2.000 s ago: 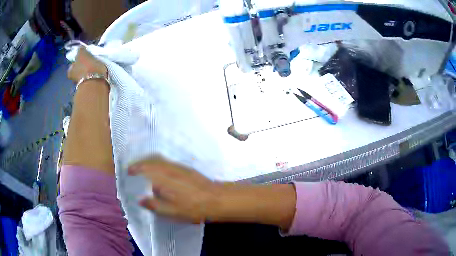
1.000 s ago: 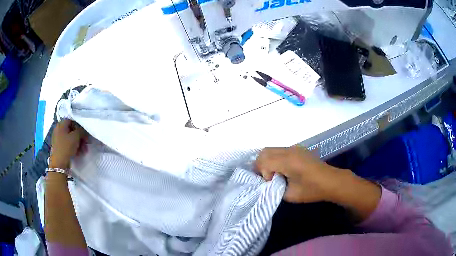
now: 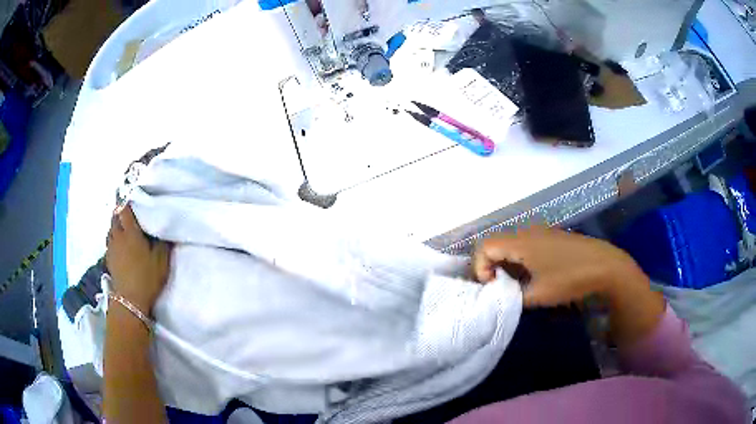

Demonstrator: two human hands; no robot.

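A pale striped garment (image 3: 331,306) lies spread over the front left of the white table and hangs past its front edge toward my lap. Its dark waistband (image 3: 85,291) shows at the far left. My left hand (image 3: 137,257) grips the garment near the waistband; the fingertips are partly hidden in the cloth. My right hand (image 3: 539,265) is closed on the garment's right end at the table's front edge. The sewing machine's presser foot area (image 3: 336,74) is behind the garment, with no cloth under it.
Thread snips (image 3: 452,130) with pink and blue handles lie right of the needle plate (image 3: 373,149). Behind them are a printed label stack (image 3: 489,99), a black smartphone (image 3: 554,99), brown cardboard (image 3: 617,89) and clear plastic (image 3: 676,83). A blue bin (image 3: 684,240) stands below right.
The garment was lifted along the left, then spread across the table front. My right hand has taken hold of its end and moved right. The view has shifted.
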